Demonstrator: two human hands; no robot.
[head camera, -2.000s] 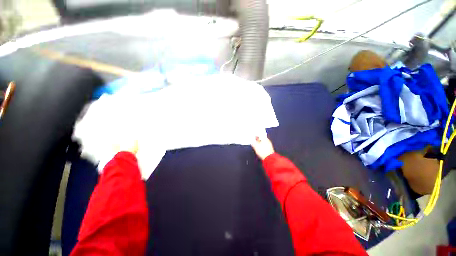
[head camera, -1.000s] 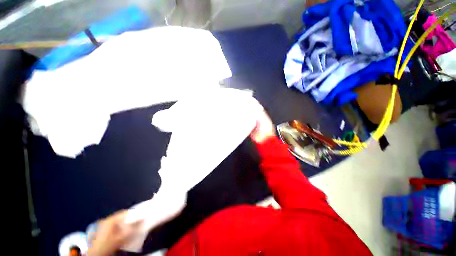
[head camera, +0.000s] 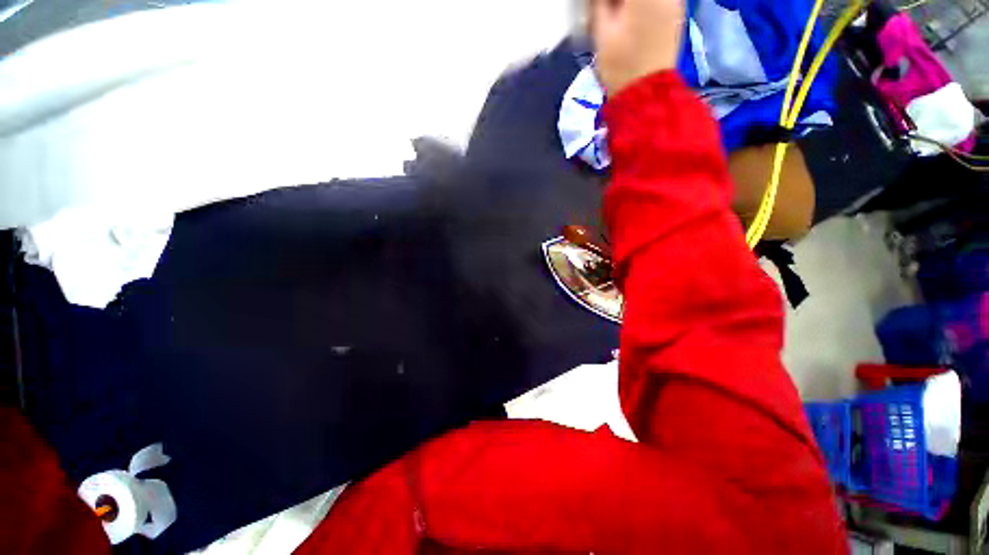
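Note:
A large white cut panel (head camera: 293, 98) spans the upper left, its outline partly blurred. My right hand (head camera: 640, 41) is at the top edge, partly cut off, closed at the panel's right end. My left hand is out of view; only a dark red sleeve shows at the lower left. A ragged white cloth edge (head camera: 103, 255) lies below the panel at left. The tape roll (head camera: 128, 505), with an orange peg in its centre and a loose tape end, is at the lower left. The steam iron (head camera: 586, 271) rests right of centre, partly hidden by my right sleeve.
Dark navy table cloth (head camera: 315, 314) lies in front of me. White cloth (head camera: 580, 396) shows at its near edge. Blue and pale garments (head camera: 748, 65) lie on a brown padded board (head camera: 797, 190). Yellow hoses (head camera: 790, 119) cross there. A blue crate (head camera: 900, 444) stands lower right.
My right hand has moved up and away to the top edge. The white panel held low between my hands now spreads across the far side. My left hand has left view. The camera has shifted.

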